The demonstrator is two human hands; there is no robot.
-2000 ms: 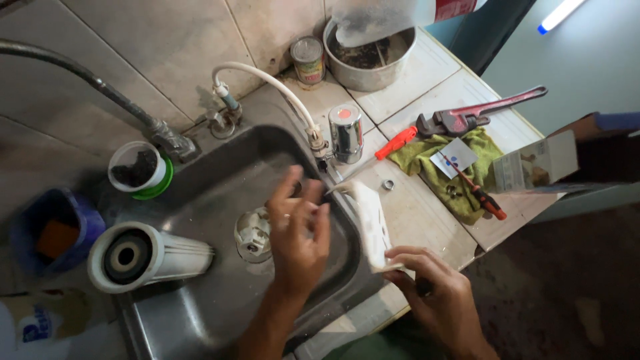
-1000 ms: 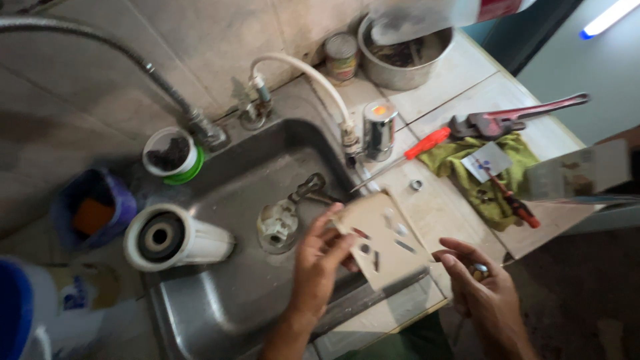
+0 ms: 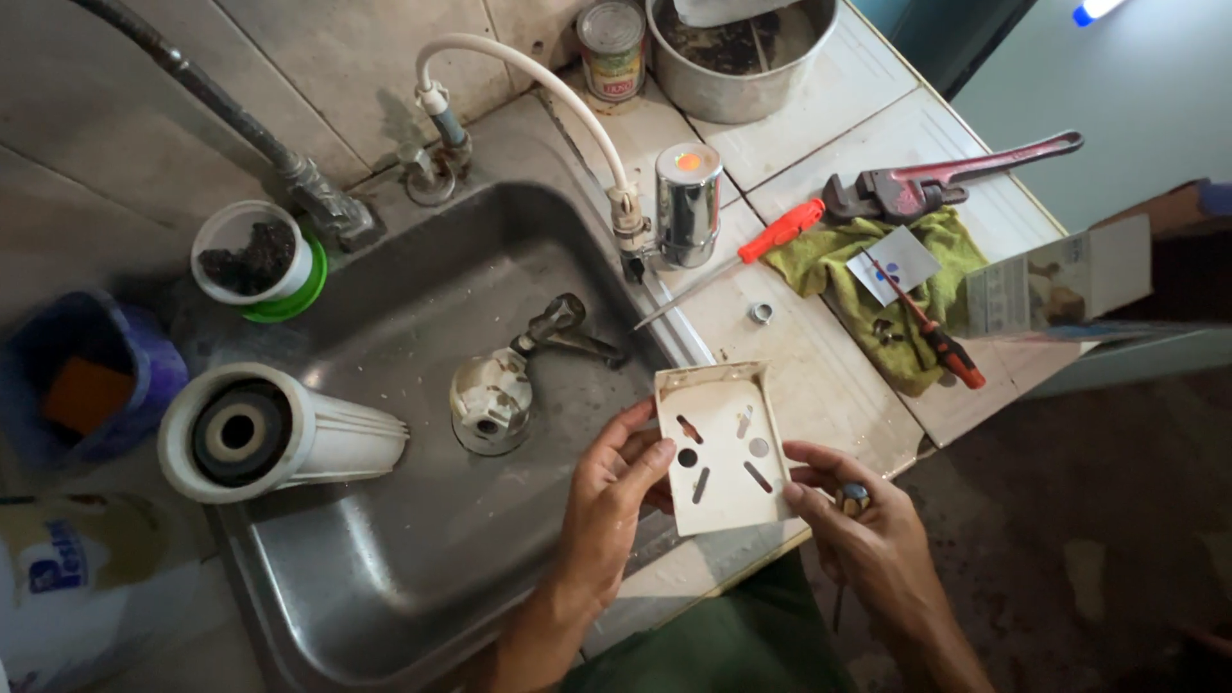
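Between my two hands is a white slotted mounting bracket (image 3: 727, 486), its bent flange at the top. My left hand (image 3: 616, 491) grips its left edge, thumb in front. The fingertips of my right hand (image 3: 857, 520) pinch its lower right edge; a ring is on one finger, and a thin dark shaft shows below that hand. In the sink (image 3: 356, 597), a white filter head (image 3: 491, 390) with a dark valve fitting sits over the drain. A white filter housing (image 3: 356, 438) with a dark cartridge lies at the left. A chrome faucet filter (image 3: 688, 207) with a white hose stands at the sink's right rim.
A red-handled screwdriver (image 3: 782, 231), a pipe wrench (image 3: 914, 188), a green cloth (image 3: 847, 255) under another screwdriver (image 3: 948, 356), and a metal ring fitting (image 3: 760, 313) lie on the tiled counter. A can (image 3: 612, 58) and metal pot (image 3: 741, 87) stand behind. An open box (image 3: 1049, 289) is at right.
The bracket has turned from edge-on to facing me. My left hand, apart from it two seconds ago, now holds it. My right hand, off it one second ago, touches it again.
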